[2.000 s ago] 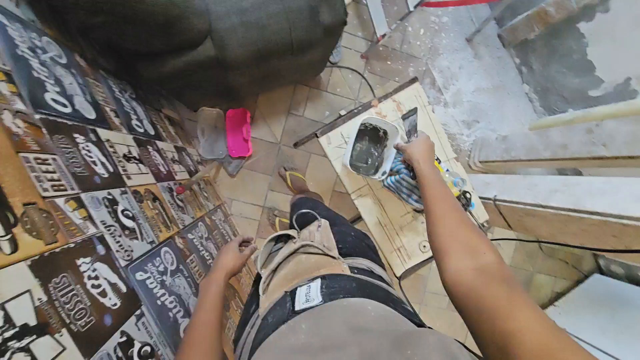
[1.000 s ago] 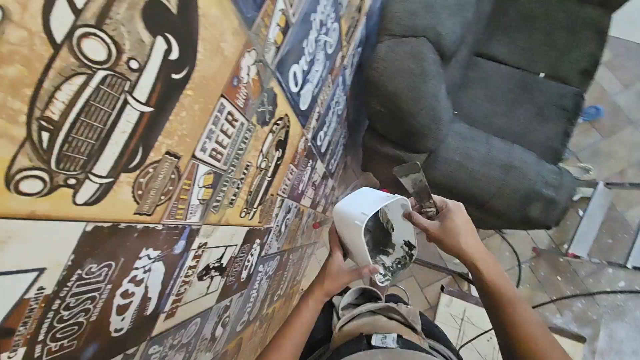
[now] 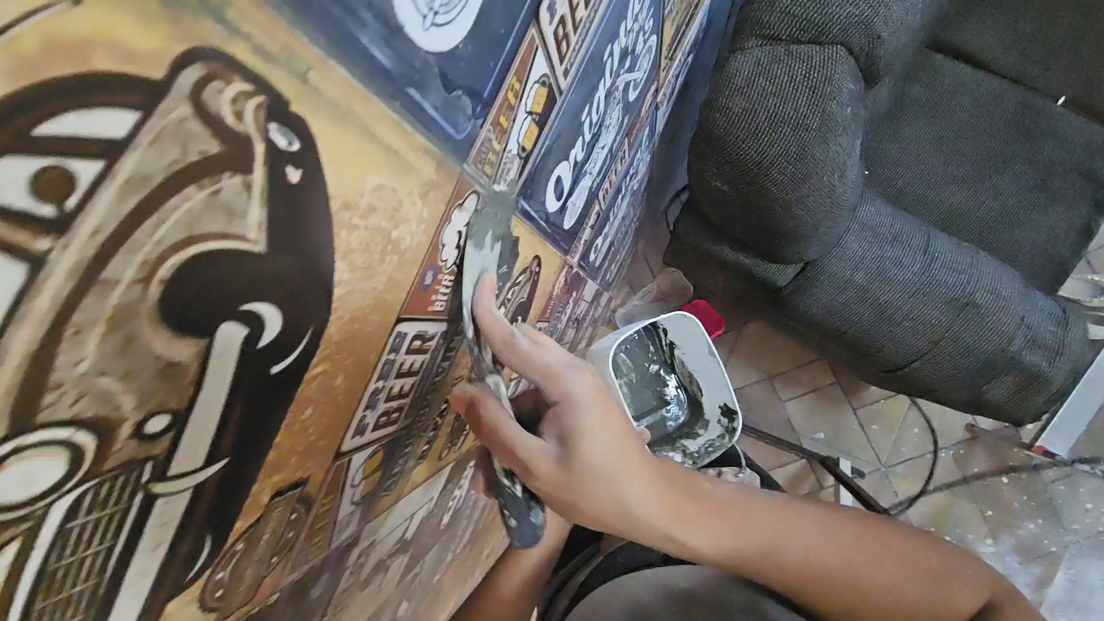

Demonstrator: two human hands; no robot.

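My right hand [image 3: 569, 414] grips a putty knife [image 3: 485, 323] by its dark handle, index finger laid along the blade. The blade lies against the printed wall covering [image 3: 379, 216], beside a smeared grey patch of filler [image 3: 493, 224]. Behind the right hand and forearm is a white plastic tub [image 3: 720, 371] with dark grey paste inside and on its walls. My left hand [image 3: 552, 526] is mostly hidden behind the right one; only its wrist and bits of fingers show near the tub, so its hold on it is covered.
A dark grey fabric sofa [image 3: 862, 259] stands right of the wall. Beneath it, a red container [image 3: 705, 317] and a clear plastic one [image 3: 653, 296] are on the tiled floor [image 3: 828, 414]. A black cable [image 3: 927, 483] and a metal frame part [image 3: 1069, 414] lie lower right.
The putty knife in my right hand has moved from beside the tub onto the wall covering. Two seconds ago the tub stood on a wooden board. The view has swung toward the wall.
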